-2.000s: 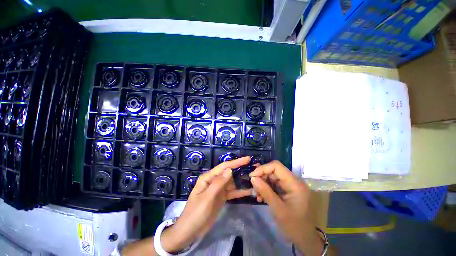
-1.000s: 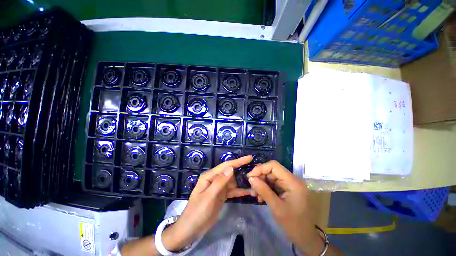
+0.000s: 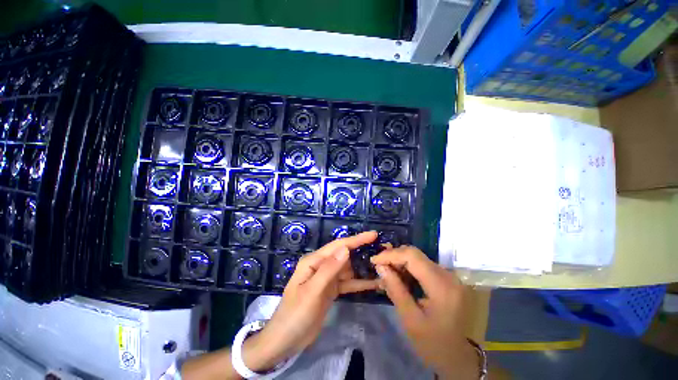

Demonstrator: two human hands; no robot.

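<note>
My left hand [image 3: 316,286] holds a round black part [image 3: 363,261] between thumb and fingers over the tray's lower right corner. My right hand [image 3: 420,286] has its thumb and index fingertips at the part's right side. Whether a small thin piece is between them is too small to tell. The black blister tray [image 3: 279,175] lies below, with round black parts [image 3: 299,194] in most pockets. One pocket at the left of the second row shows no part. My hands hide some lower right pockets.
Stacked black trays [image 3: 70,156] stand at left, above a white-grey machine [image 3: 152,334]. White sheets [image 3: 502,193] lie on the pale yellow table [image 3: 632,252] at right. Behind are a blue basket [image 3: 550,56] and a cardboard box [image 3: 639,141]. A blue-purple plastic item [image 3: 632,306] is at lower right.
The tray and surroundings have shifted slightly right in the view. My left hand keeps its hold on the part. My right fingers have changed pose a little at its side.
</note>
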